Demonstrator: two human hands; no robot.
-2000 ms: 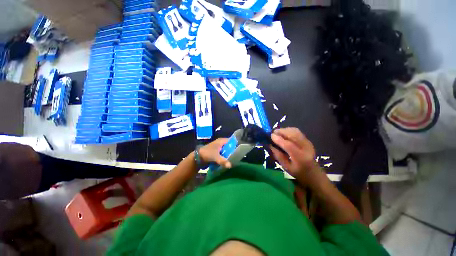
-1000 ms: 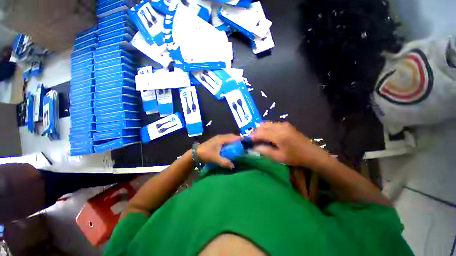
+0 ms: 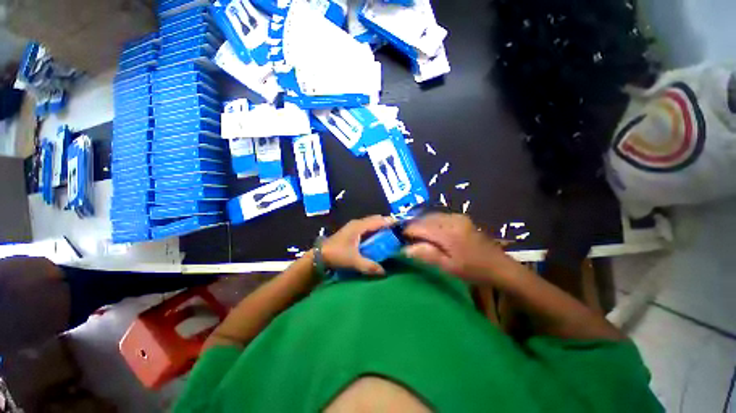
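Observation:
My left hand (image 3: 356,247) holds a small blue retail box (image 3: 381,244) close to the green shirt, at the table's front edge. My right hand (image 3: 449,244) is at the box's right end, fingers bent and slightly blurred. A small dark piece shows between the hands, but whether the right fingers grip it is unclear. Loose blue-and-white boxes (image 3: 395,172) with a picture of two dark plugs lie just beyond the hands. A large fanned pile of white cards (image 3: 331,60) lies on the heap.
Long rows of blue-edged boxes (image 3: 186,133) stand at left. A tangled black pile (image 3: 565,89) and a cream tote bag (image 3: 674,141) are at right. White slivers (image 3: 514,231) lie near the front edge. A red stool (image 3: 157,343) is below left, beside another person's dark sleeve (image 3: 105,302).
The right hand has moved from beside the box, with dark cable in its fingers, to the box's end. The box has been drawn closer to the body. The view has shifted slightly.

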